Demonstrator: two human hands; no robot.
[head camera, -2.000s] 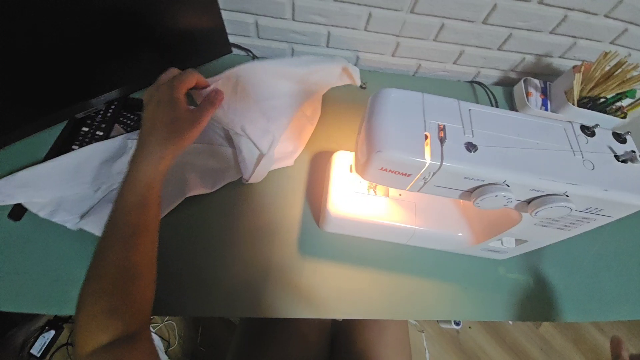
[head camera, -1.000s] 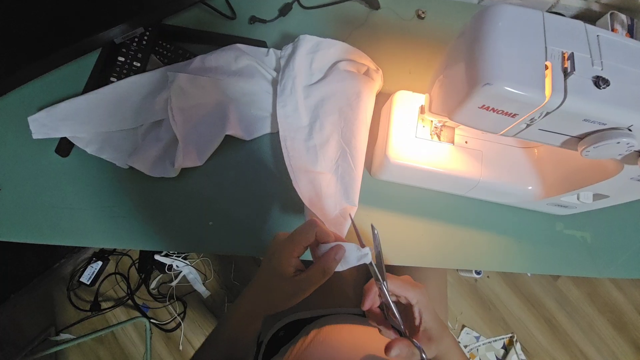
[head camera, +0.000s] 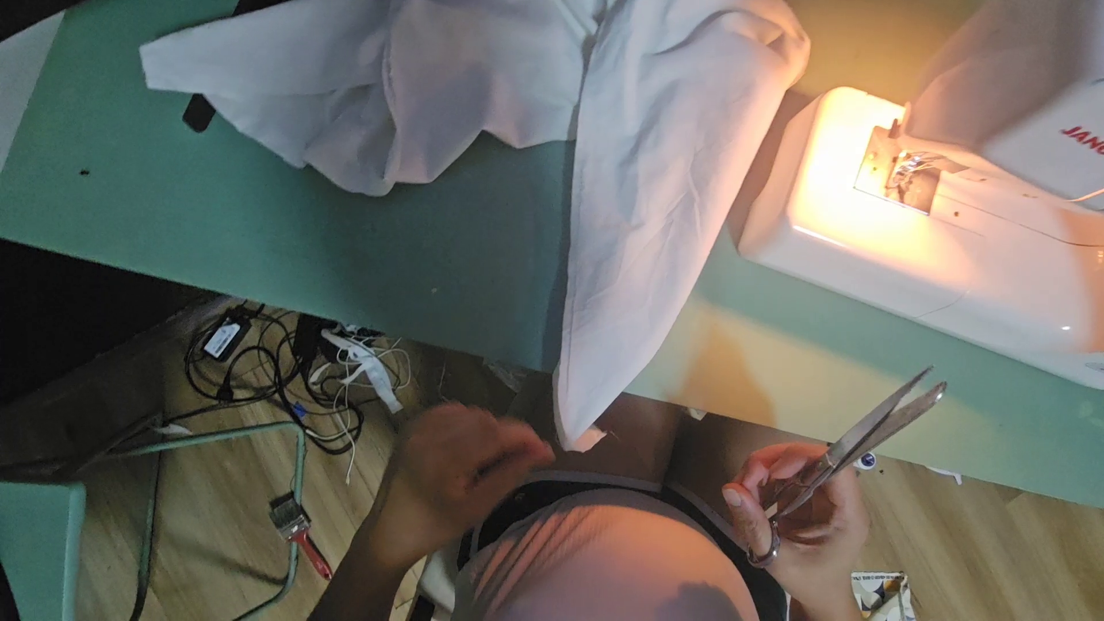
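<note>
My right hand (head camera: 806, 517) holds a pair of metal scissors (head camera: 871, 435) by the handles, blades slightly apart and pointing up to the right. My left hand (head camera: 470, 479) is blurred, its fingers curled near the cloth's hanging tip; whether anything is between them cannot be made out. White cloth (head camera: 655, 172) lies across the green table, and one pointed end hangs over the front edge above my lap. To the right stands a white Janome sewing machine (head camera: 906, 276), its lamp lighting the needle area.
Below the table's front edge (head camera: 466, 336), tangled cables (head camera: 285, 371) lie on the wooden floor at the left. A paintbrush with a red handle (head camera: 302, 530) lies near a green metal tube frame (head camera: 297, 466). A patterned item (head camera: 884, 595) is at the lower right.
My left hand has moved away from the cloth's tip and the small white piece it held a second ago. The scissors have moved right, away from the cloth. The view has shifted closer and down.
</note>
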